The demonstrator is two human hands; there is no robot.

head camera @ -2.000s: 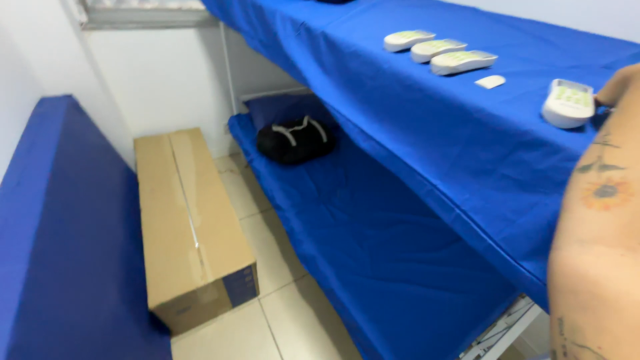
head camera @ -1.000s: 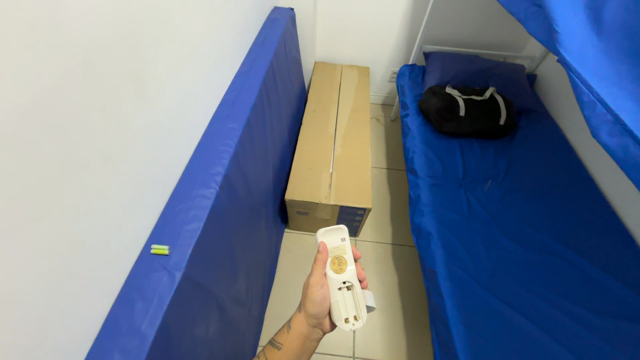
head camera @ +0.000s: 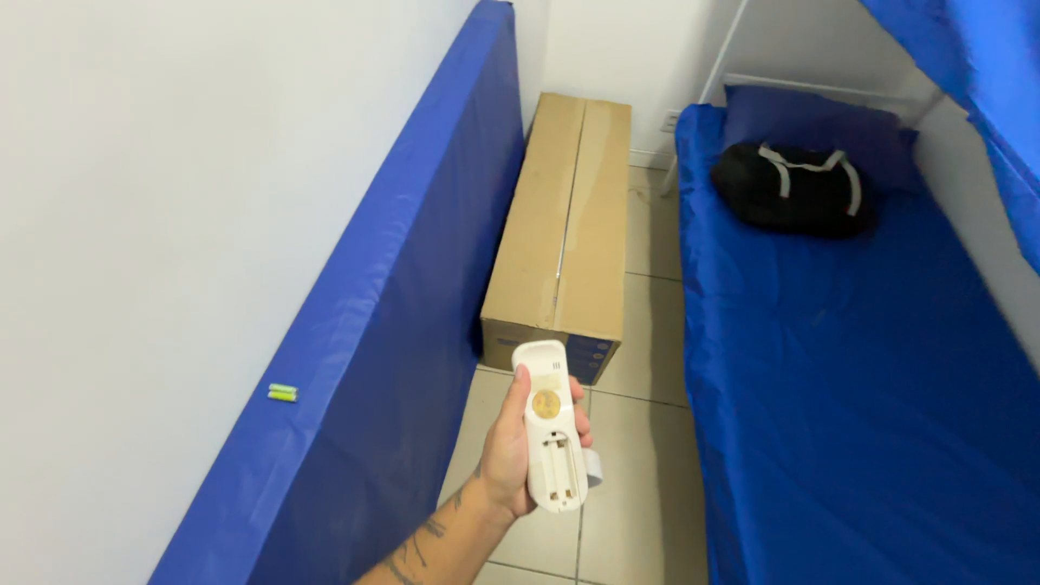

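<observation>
My left hand [head camera: 508,451] comes in from the bottom and is closed around a white remote control [head camera: 539,366], its back turned up. The battery compartment in the lower part is uncovered and empty, with metal contacts visible. A round yellowish sticker is on the back above it. A small white piece [head camera: 595,468], perhaps the battery cover, shows at the fingers' right side. Two small green batteries [head camera: 283,393] lie side by side on the top edge of the upright blue mattress, left of the hand. My right hand is out of view.
The blue mattress [head camera: 406,325] stands on edge along the white wall. Beyond the hand, a long cardboard box [head camera: 597,203] lies on the tiled floor. To the right is a lower bunk [head camera: 829,366] with a black bag [head camera: 780,203] and blue pillow [head camera: 812,122]. Blue upper-bunk fabric [head camera: 975,73] hangs at top right.
The view has swung left from the upper bunk, where several remotes lay, to the upright mattress. An arm reached to a remote there; since one second ago, the held remote looks much the same.
</observation>
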